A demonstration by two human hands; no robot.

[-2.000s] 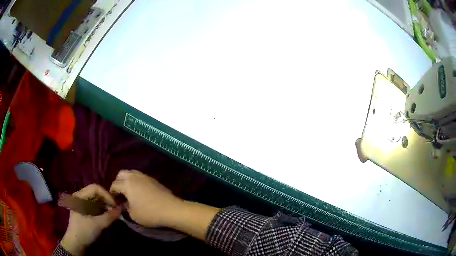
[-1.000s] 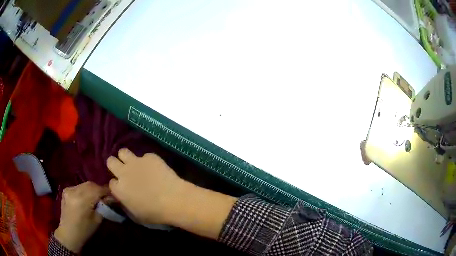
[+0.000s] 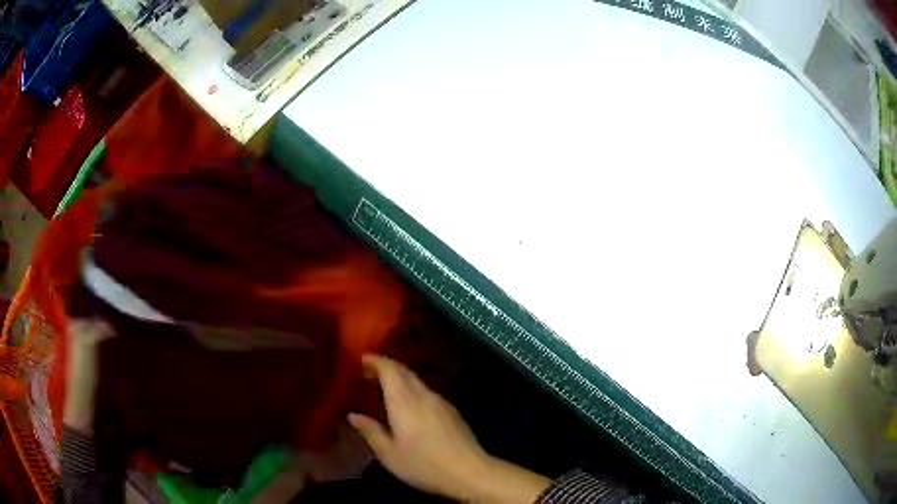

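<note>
Maroon cloth (image 3: 216, 394) is spread and blurred over the orange-red basket lining (image 3: 167, 128), left of the table. A pale curved strip (image 3: 123, 295) and a narrow brownish strip show on it. My left hand (image 3: 87, 345) is at the cloth's left edge, blurred, with its fingers mostly hidden, and grips the cloth there. My right hand (image 3: 418, 423) is right of the cloth, below the table edge, empty, with thumb and fingers apart.
The white machine table (image 3: 551, 197) has a green printed ruler strip (image 3: 472, 305) on its front edge. The sewing machine head (image 3: 875, 285) is at the far right. Green basket rim parts show at left and bottom. Blue cloth (image 3: 64, 44) lies at upper left.
The view has shifted left. My hands were close together on the maroon cloth and are now far apart. The cloth is spread out over the basket, and my right hand has let go.
</note>
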